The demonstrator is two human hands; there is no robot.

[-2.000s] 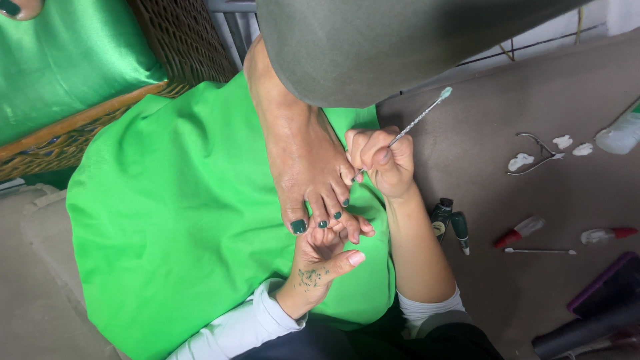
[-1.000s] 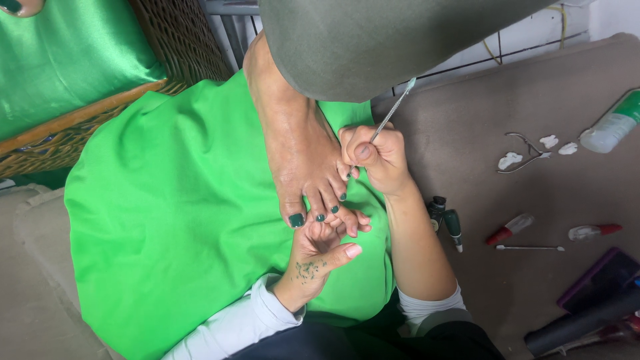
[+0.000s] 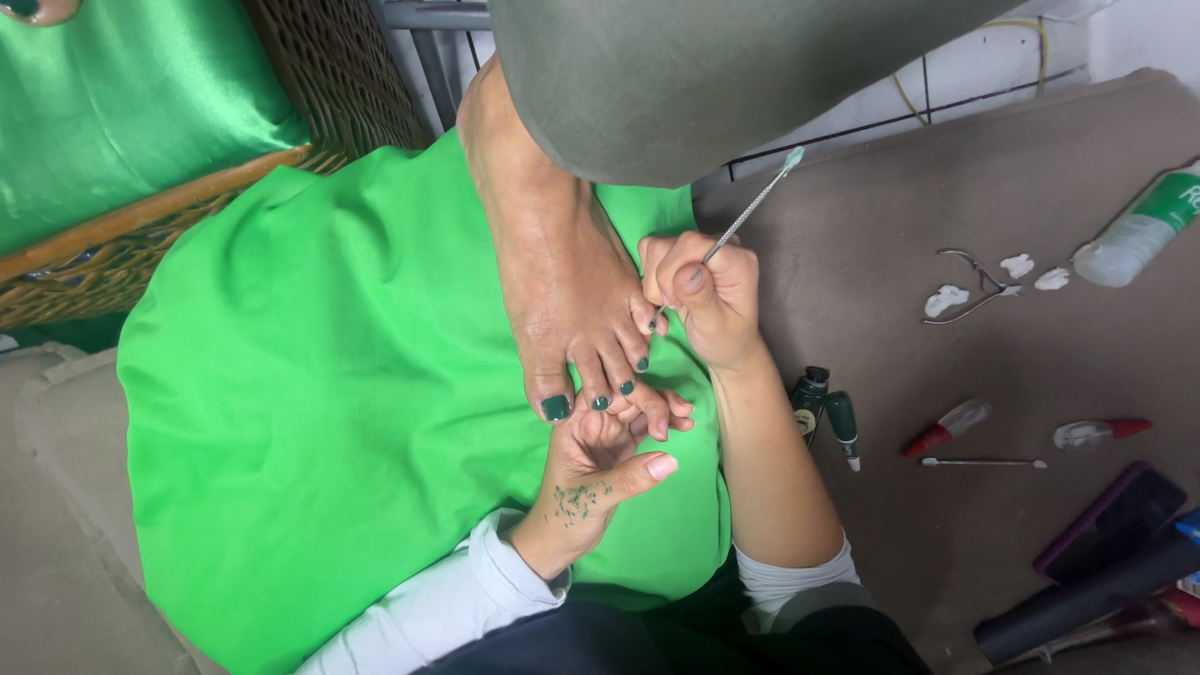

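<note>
A person's bare foot (image 3: 572, 281) with dark green toenails rests on a bright green cloth (image 3: 328, 403). My right hand (image 3: 708, 295) grips a thin metal manicure tool (image 3: 750, 211) with a knurled shaft; its lower tip meets the smallest toe, and pale green material covers its upper end. Beneath the toes lies my left hand (image 3: 609, 450), palm up with fingers loosely curled, touching the toes and holding no tool. Green specks mark the base of its thumb. Right of my right forearm are a dark green polish bottle (image 3: 808, 403) and its cap with brush (image 3: 843, 427).
On the brown upholstered surface (image 3: 881, 356) at right lie cuticle nippers (image 3: 980, 289), cotton bits (image 3: 947, 300), a clear bottle with a green label (image 3: 1139, 225), two red-capped tubes (image 3: 947, 427), another metal tool (image 3: 984, 462) and a dark phone (image 3: 1111, 522). A wicker chair (image 3: 347, 75) stands upper left.
The upper end of the metal tool has swung left since the oldest frame, while its lower end stays by the smallest toe. My left hand remains under the toes. The view has shifted slightly.
</note>
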